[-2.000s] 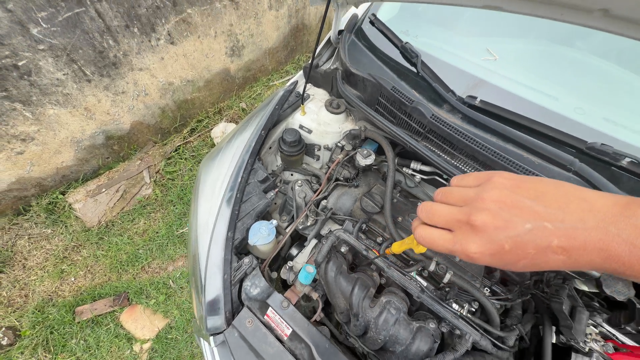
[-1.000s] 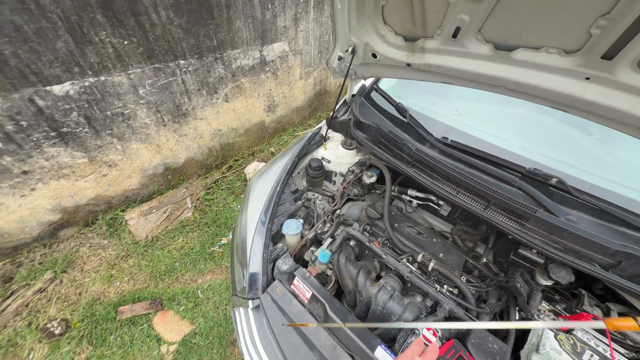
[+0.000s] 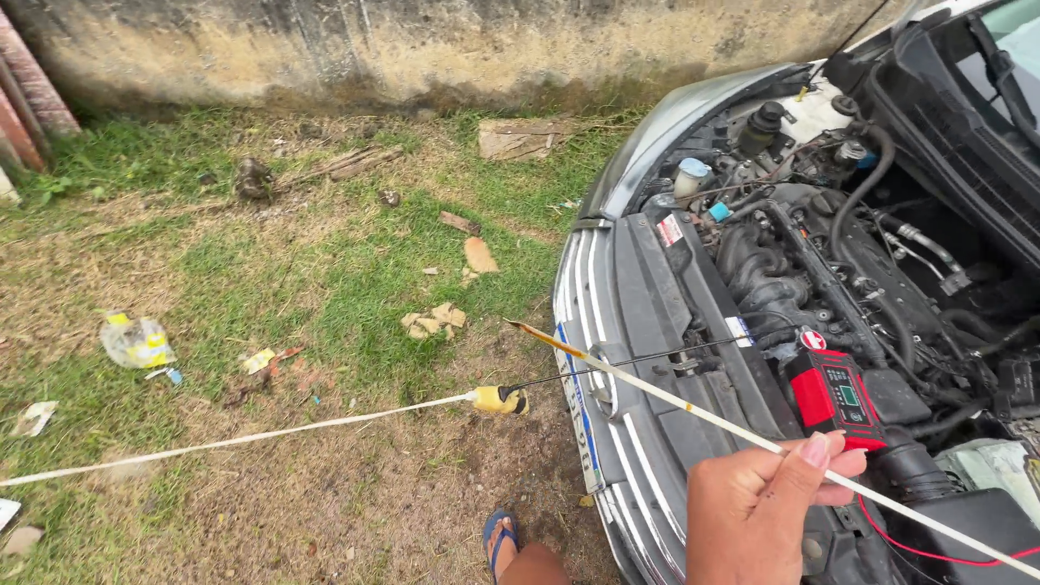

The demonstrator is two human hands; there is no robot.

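Observation:
My left hand (image 3: 756,496) is at the lower right, pinching a long thin engine dipstick (image 3: 691,410) between thumb and fingers. The dipstick slants across the car's front panel; its narrow end, stained brown, points to the upper left, and the other end runs out of the frame at the lower right. My right hand is outside the view. Just beyond my left hand, a red and black battery charger (image 3: 833,398) lies at the front of the engine bay (image 3: 821,268). Its black cable leads left to a yellow and black connector (image 3: 500,399) on a white cord (image 3: 284,439).
The open car's grille (image 3: 597,325) stands beside grass with litter (image 3: 138,341), a wooden board (image 3: 520,138) and stones. A stained wall (image 3: 366,57) runs behind. A foot in a blue flip-flop (image 3: 500,540) is at the bottom. A red wire (image 3: 918,544) crosses the lower right.
The right hand, on a yellow handle over the engine two seconds ago, is out of view. The dipstick now slants in front of the car, held by my left hand. The view has swung left and down.

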